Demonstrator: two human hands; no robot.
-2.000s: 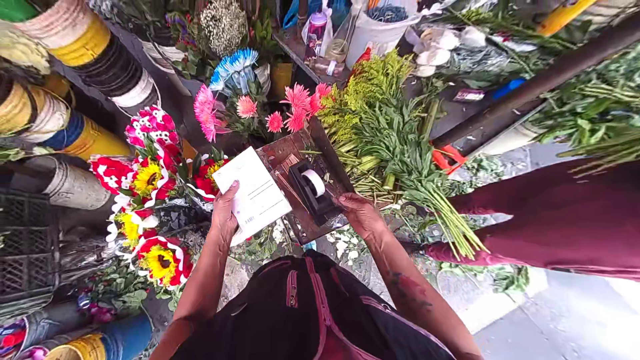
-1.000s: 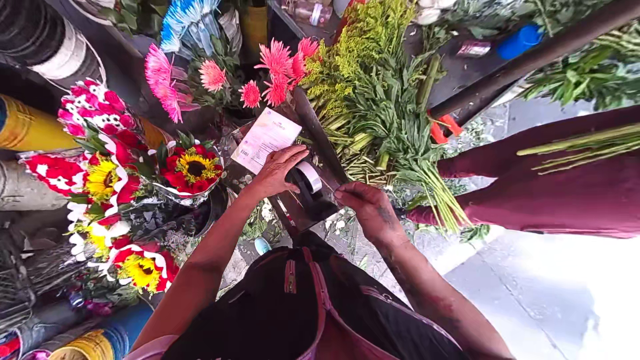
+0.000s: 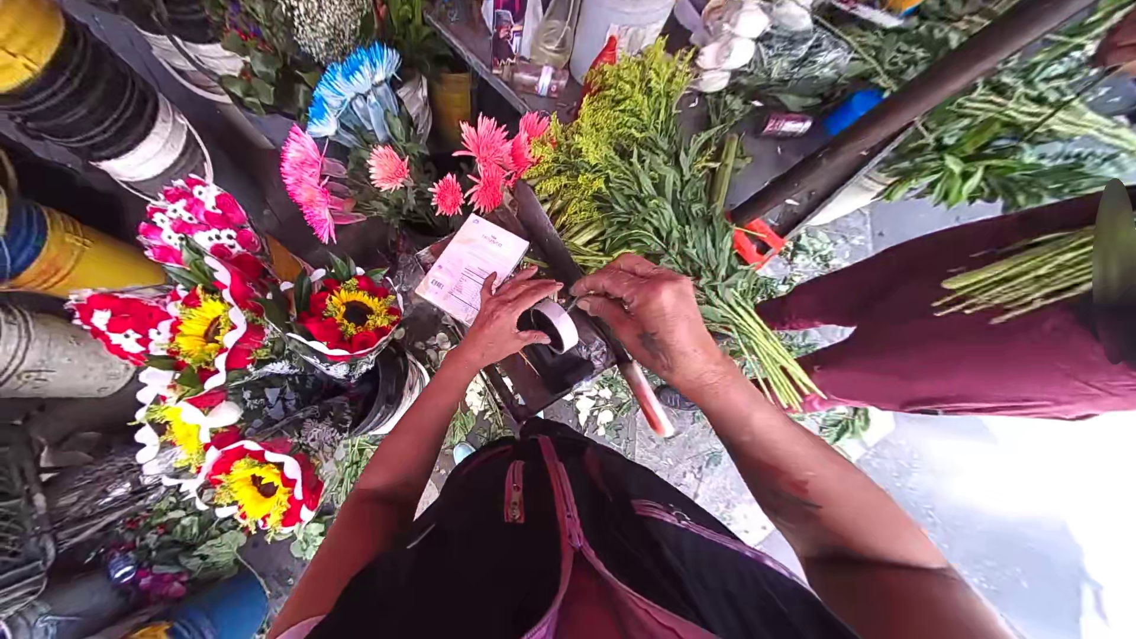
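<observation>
A roll of white tape (image 3: 556,325) sits in a dark tape dispenser (image 3: 564,366) on a small dark stand. My left hand (image 3: 508,318) rests at the left side of the roll, fingers spread, partly over the lower edge of a printed paper pad (image 3: 473,268). Just right of the roll is my right hand (image 3: 652,321), its thumb and index finger pinched together near the tape; whether tape is between them cannot be made out. A stick-like thing with a red and white end (image 3: 650,404) slants out below my right hand.
Sunflower bouquets (image 3: 257,479) stand at left, pink chrysanthemums (image 3: 486,164) and blue ones (image 3: 353,89) behind the pad. Cut green stems (image 3: 657,195) lie right of the stand. A dark pole (image 3: 905,98) slants nearby. A person in maroon trousers (image 3: 941,328) stands at right.
Two seconds ago my left hand held the paper pad and my right hand was at the dispenser's right edge. The pad now lies behind the dispenser, and both hands are at the tape roll.
</observation>
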